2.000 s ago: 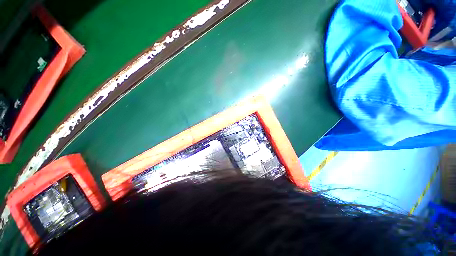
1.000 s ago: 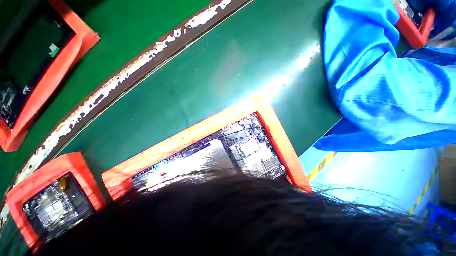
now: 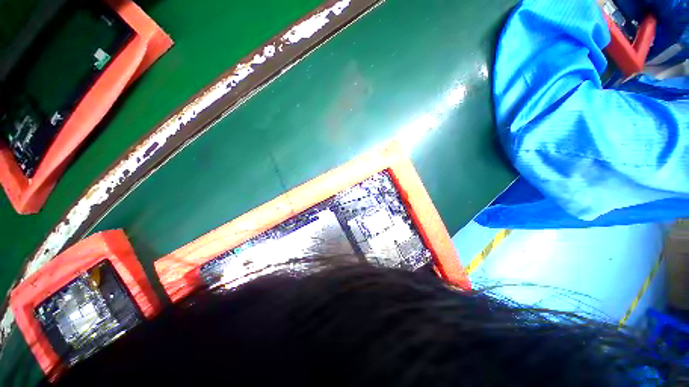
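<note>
Neither of my hands is in view; dark hair covers the bottom of the picture. A tablet unit with a silver battery (image 3: 302, 240) and a circuit board (image 3: 384, 227) lies in a red-orange holding frame (image 3: 283, 204) on the dark green workbench. Hair hides its lower part. A second unit (image 3: 84, 311) lies at the lower left in another red-orange frame (image 3: 134, 276), with a small yellow-amber spot on its board; hair covers its lower right edge.
A third unit (image 3: 57, 83) in a red-orange frame lies on the green belt beyond the brown rail (image 3: 181, 113) with chipped white paint. At right, a person's blue sleeve (image 3: 582, 128) rests at the bench edge, near another framed unit (image 3: 631, 38).
The framed unit on the belt has moved up and to the right. The blue sleeve has shifted slightly. The two units on the workbench have not moved.
</note>
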